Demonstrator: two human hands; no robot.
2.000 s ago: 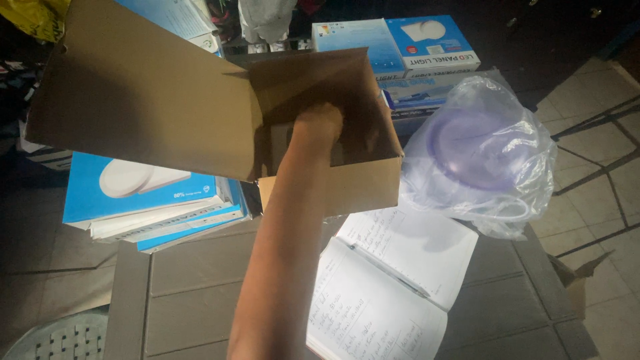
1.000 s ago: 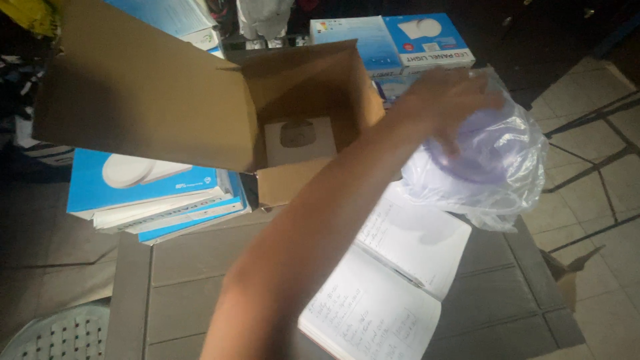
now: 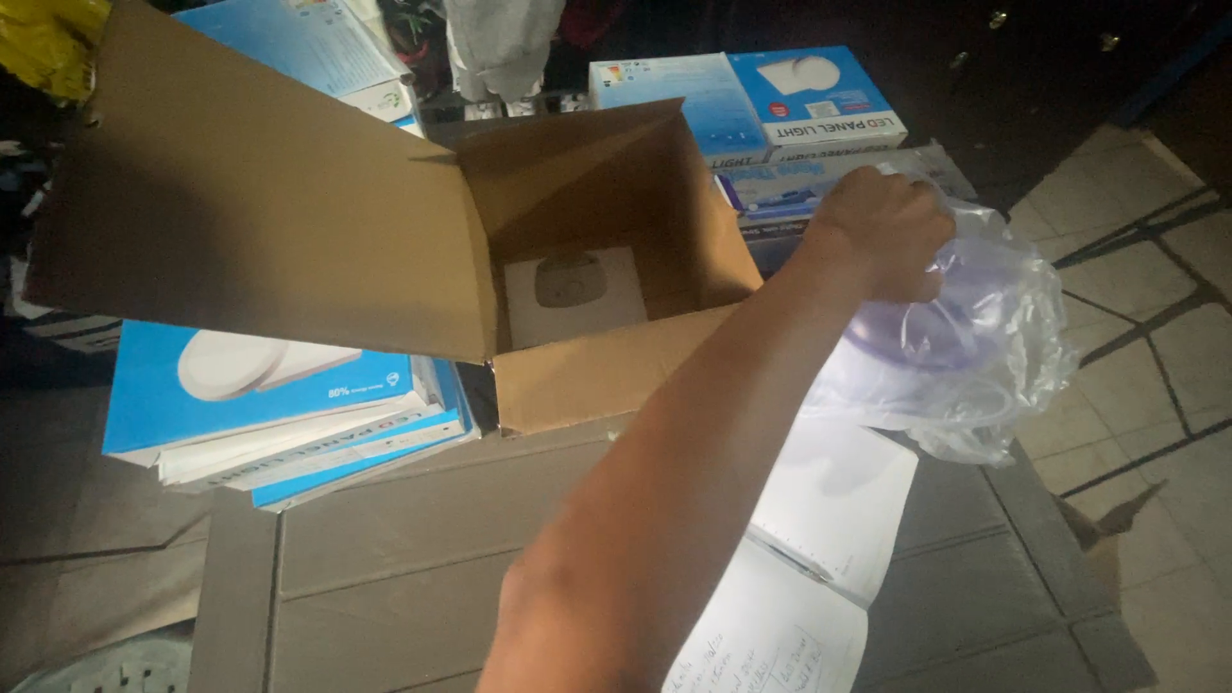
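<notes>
My left hand [image 3: 890, 231] is closed on the upper left of a clear plastic bag [image 3: 1020, 385], which holds a round, translucent purple item [image 3: 924, 332]. My forearm crosses the view from the bottom. To its left stands an open cardboard box [image 3: 577, 380], its large flap [image 3: 260, 202] spread leftward. Inside lies a small white box [image 3: 577, 318] with a grey rounded shape on top. Beneath the forearm and the bag, an open notebook [image 3: 847, 510] with handwriting is partly hidden, and a pen [image 3: 794, 558] lies along its fold. My right hand is out of view.
Blue and white LED panel light boxes [image 3: 260, 395] are stacked left on the grey table [image 3: 404, 549]. More such boxes [image 3: 818, 91] stand at the back, above another printed box [image 3: 780, 188]. A perforated seat [image 3: 125, 664] shows at the lower left, tiled floor [image 3: 1155, 289] at right.
Two seconds ago my left hand was inside the cardboard box. It moved right to the plastic bag, its fingers spread over it one second ago, and is now closed on it.
</notes>
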